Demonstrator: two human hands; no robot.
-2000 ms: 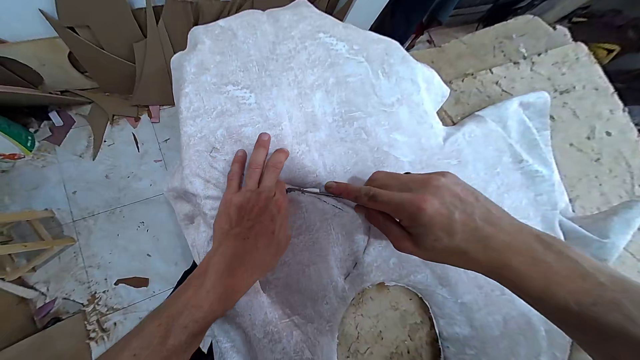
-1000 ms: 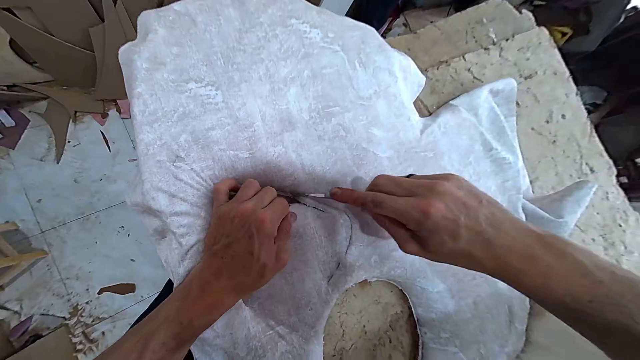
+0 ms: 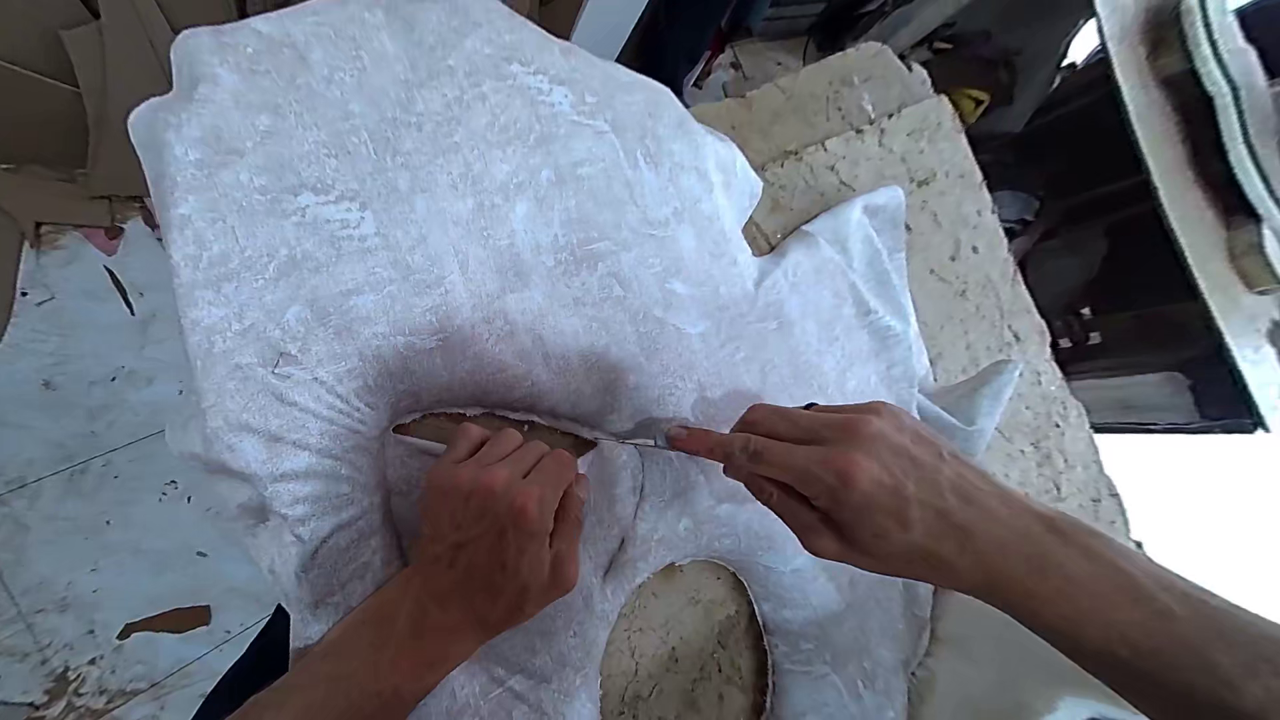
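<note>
A large pale hide or leather piece (image 3: 480, 240) with a suede-like surface lies spread over a worn work surface. My right hand (image 3: 830, 480) grips a thin-bladed knife (image 3: 645, 441), its index finger along the blade and the tip at the right end of an open slit. Bunched beside the slit, my left hand (image 3: 505, 510) holds the lower cut edge of the hide down and back; its fingertips are hidden. A dark drawn line curves below the blade. Nearer to me, a rounded hole in the hide shows the surface beneath.
The worn work boards (image 3: 960, 240) extend beyond the hide at the right. Brown leather or card offcuts (image 3: 130, 90) are heaped at the upper left. A brown scrap (image 3: 165, 622) and debris lie on the tiled floor (image 3: 90, 420). A dark open-fronted unit (image 3: 1120, 230) stands at far right.
A slit in the hide has opened wide between my hands, showing the surface beneath. My left hand's fingers, spread flat two seconds ago, are now curled on the hide. The view has moved closer.
</note>
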